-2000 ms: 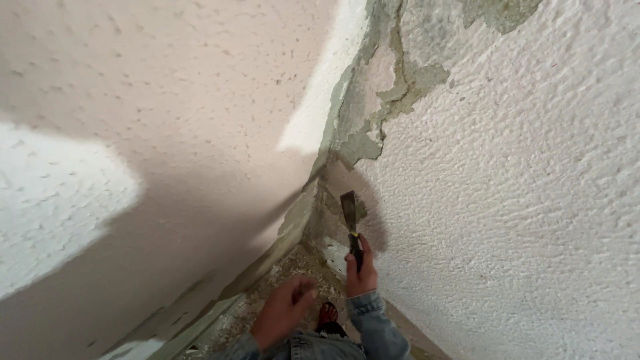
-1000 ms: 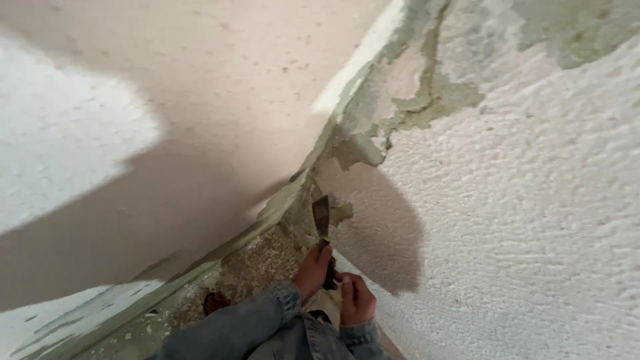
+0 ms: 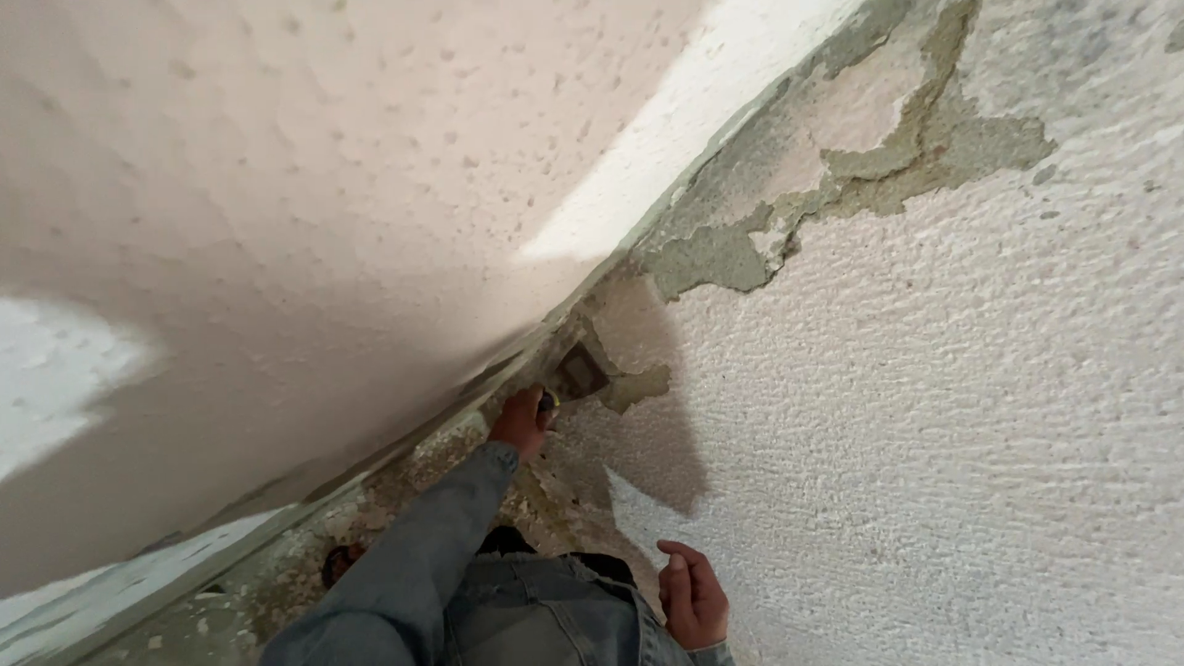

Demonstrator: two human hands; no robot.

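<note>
My left hand (image 3: 523, 421) is closed round the dark handle of a scraper (image 3: 583, 372), a putty knife type with a yellow band by the blade. Its wide blade lies at the right-hand wall, low in the corner, beside a small patch of bare grey plaster (image 3: 638, 387). Lower right, my right hand (image 3: 692, 597) is empty, its fingers loosely curled, in front of the textured wall (image 3: 906, 416). Whether the blade edge presses on the wall cannot be told.
A smoother pinkish wall (image 3: 277, 203) rises on the left and meets the textured wall in a narrow corner. Larger flaked plaster (image 3: 721, 254) with a crack runs up the corner. Below lies a rough, debris-strewn floor (image 3: 277, 578), with part of a shoe (image 3: 340, 562) beside my sleeve.
The scraper was in my right hand two seconds ago; one second ago both hands were at it. Now my left hand alone has it, and my right hand is apart, lower right.
</note>
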